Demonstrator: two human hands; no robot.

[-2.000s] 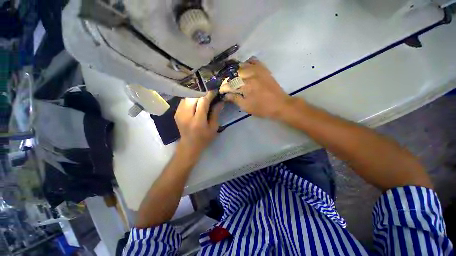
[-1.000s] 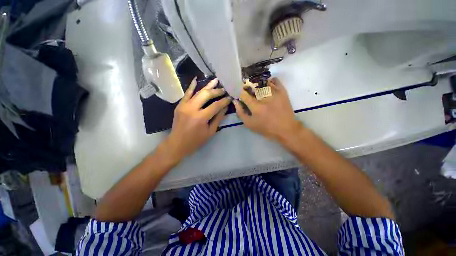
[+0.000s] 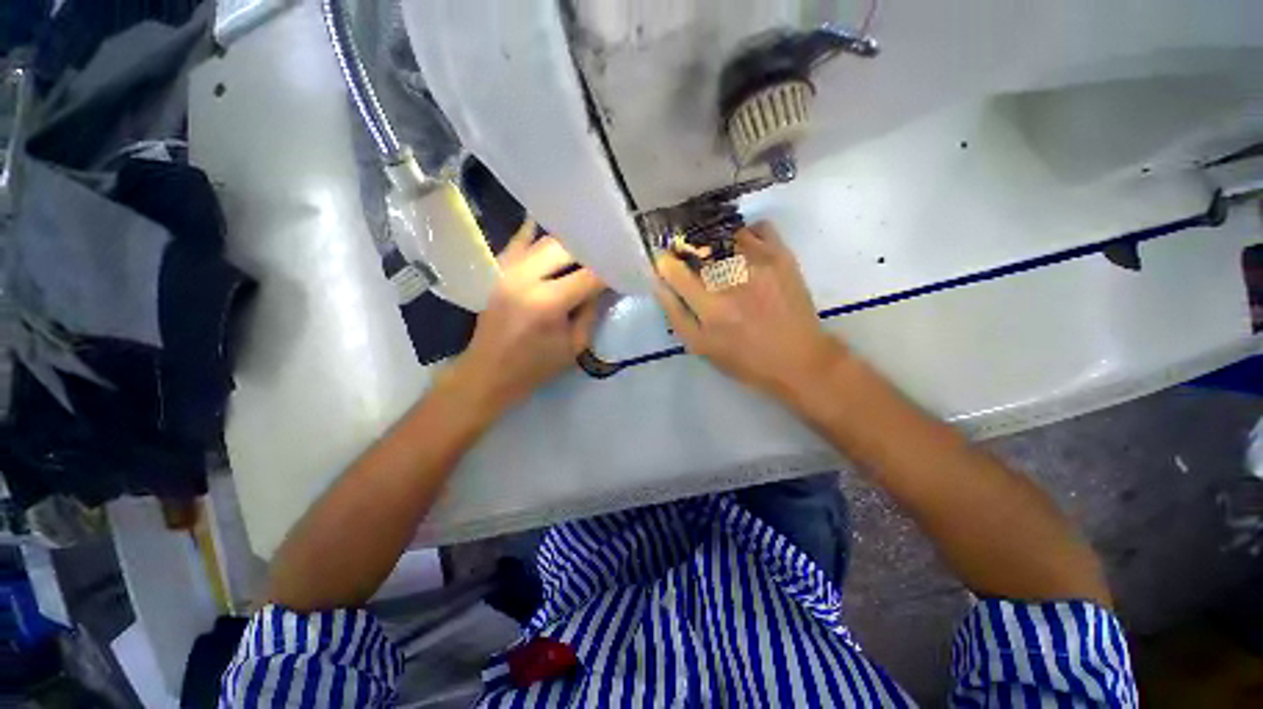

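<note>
The white sewing machine head (image 3: pixel 520 132) stands over the bed, its lower end between my hands. A dark cloth piece (image 3: pixel 439 327) lies left of the needle area, partly under my left hand and the lamp. My left hand (image 3: pixel 533 312) is on the cloth, fingers bent and slightly blurred; its fingertips are partly hidden. My right hand (image 3: pixel 748 305) is at the presser foot area, beside a small ribbed cream part (image 3: pixel 724 272). Its fingertips are partly hidden by the machine, and I cannot tell if they grip cloth.
A pale lamp (image 3: pixel 441 236) on a silver flexible neck stands left of the head. A ribbed cream dial (image 3: pixel 770 122) is on the machine. A grey and dark cloth pile (image 3: pixel 125 291) is at the left. The white table's front edge (image 3: pixel 665 478) runs before my striped shirt.
The view has shifted from a tilted angle. My left hand has moved back from the needle area, baring the bed between my hands; less dark cloth shows. My right hand stays by the foot.
</note>
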